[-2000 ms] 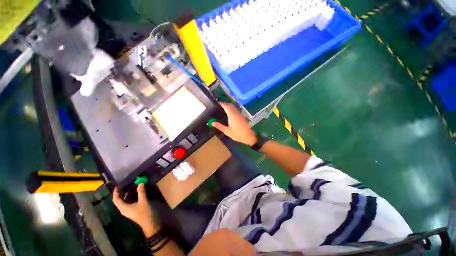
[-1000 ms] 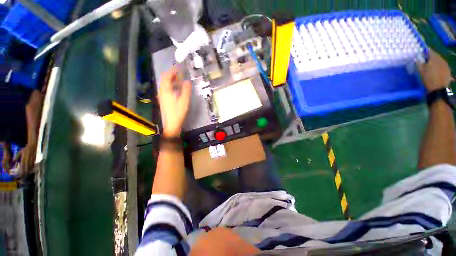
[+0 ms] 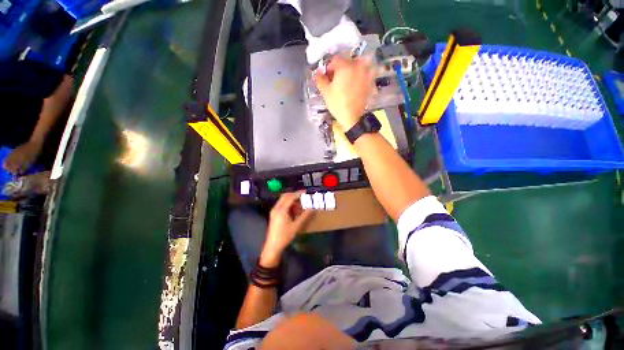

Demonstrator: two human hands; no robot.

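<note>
Three small white plastic parts [image 3: 318, 200] lie in a row at the top edge of the brown cardboard pad [image 3: 349, 212]. My left hand [image 3: 283, 222] is at the pad's left end, fingertips beside the leftmost part; whether it grips anything is unclear. My right hand [image 3: 347, 89] reaches over the fixture [image 3: 319, 113], just below the white wrap [image 3: 332, 42] around the welding head. Its fingertips are blurred and I cannot tell if they hold a part. The hand and forearm hide part of the fixture and the pale yellow sheet [image 3: 387, 128].
The black front panel has a green button [image 3: 274, 185] and red emergency stop [image 3: 330, 180]. Yellow-black bars stand left [image 3: 220, 139] and right [image 3: 448, 81] of the bed. A blue tray [image 3: 523, 147] with rows of white parts is at right. A green conveyor [image 3: 116, 225] and another person's arm [image 3: 51, 113] are at left.
My right hand has moved from the blue tray to the fixture. My left hand has come down from the machine bed to the cardboard pad. The view has shifted.
</note>
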